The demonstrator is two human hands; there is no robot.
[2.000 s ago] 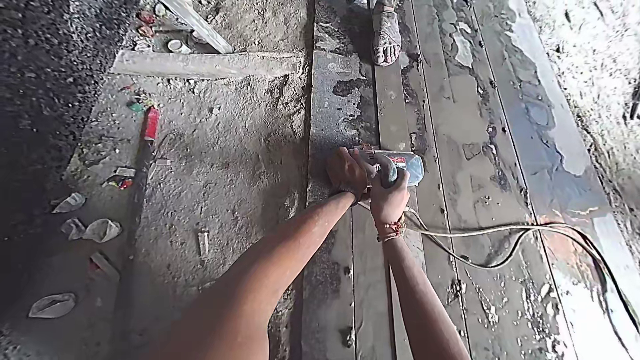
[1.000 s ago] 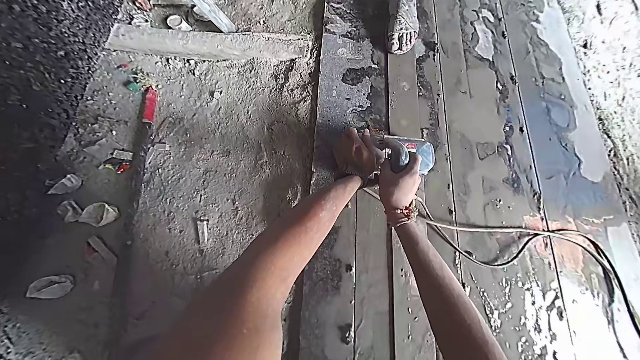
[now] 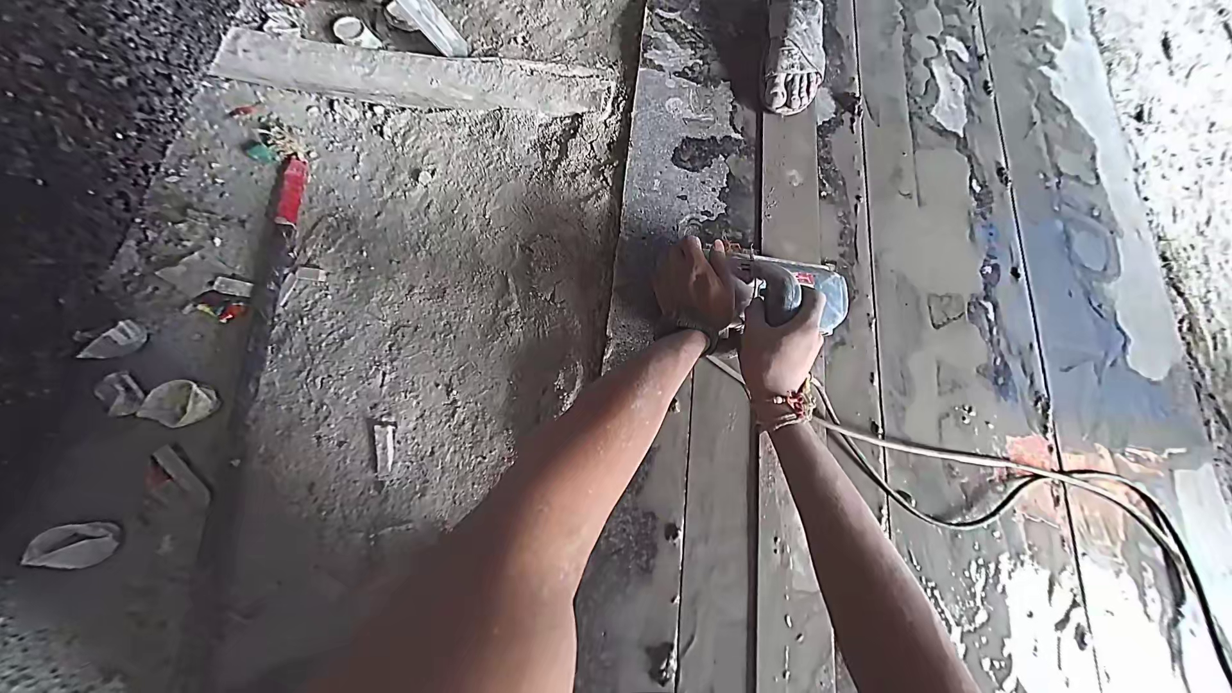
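A handheld power tool (image 3: 830, 294) with a pale blue and metallic body lies across the wet grey slabs or boards (image 3: 934, 366); its exact kind cannot be told. My left hand (image 3: 700, 286) wraps its left end. On its dark rounded part is my right hand (image 3: 782, 351), with a red thread bracelet at the wrist. The fingers of both hands cover much of the tool, and its working end is hidden. From beneath the hands a cable (image 3: 924, 449) runs right across the surface.
A person's dusty foot in a sandal (image 3: 794, 72) stands ahead on the boards. Left of them is rough ground with a pale beam (image 3: 414, 79), a red-ended bar (image 3: 291, 192) and scattered leaf-like scraps (image 3: 179, 402). Cable loops cross the boards at right.
Both hands stay on the tool. Against the boards, tool and hands appear slightly nearer the foot than two seconds ago.
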